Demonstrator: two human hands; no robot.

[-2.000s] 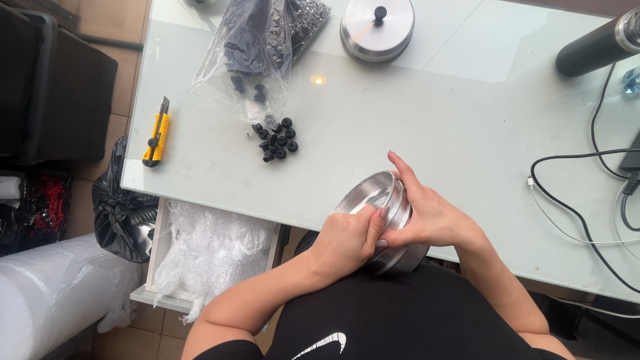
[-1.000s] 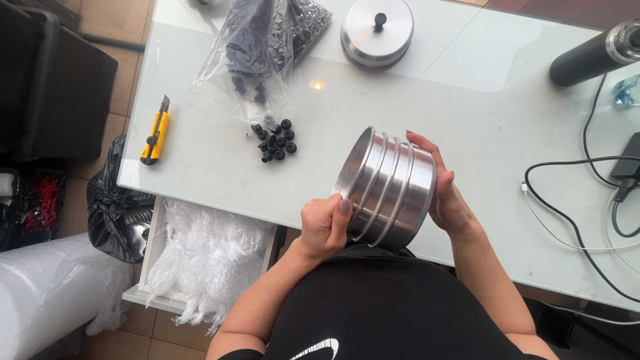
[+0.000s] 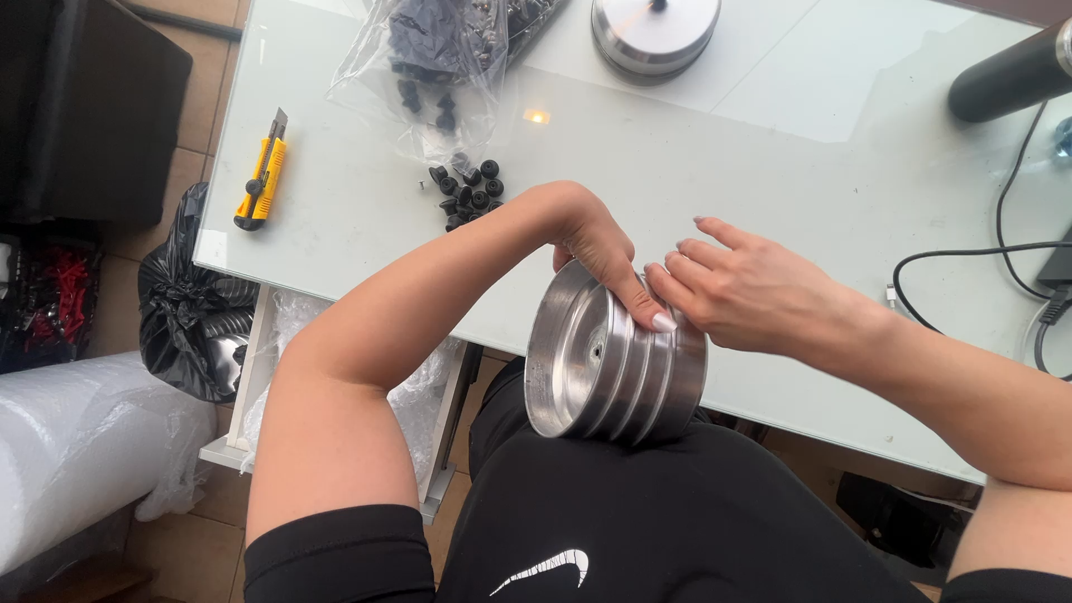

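A nested stack of round aluminium lids (image 3: 615,368) rests on its side against my lap, below the table's front edge. One lid's hollow inside faces left and shows a small centre hole. My left hand (image 3: 599,255) grips the stack from above, its thumb pressed on the ridged rims. On the stack's upper right side lies my right hand (image 3: 729,285), fingers bent and touching the rims; whether it grips cannot be told. Small black plastic knobs (image 3: 480,199) lie in a pile beyond my left forearm. A lid with a black knob (image 3: 657,33) sits farther back.
A yellow snap-off utility knife (image 3: 264,180) lies at left, blade out. Clear plastic bags of parts (image 3: 452,50) lie near the knobs. A black bottle (image 3: 1009,75) and cables (image 3: 963,251) are at right. Below left are an open drawer (image 3: 222,454), a black bag (image 3: 180,293) and bubble wrap (image 3: 84,452).
My left hand has moved from the stack's lower left side to its top, with the wrist bent over. My right hand has shifted from the far right side onto the upper rims.
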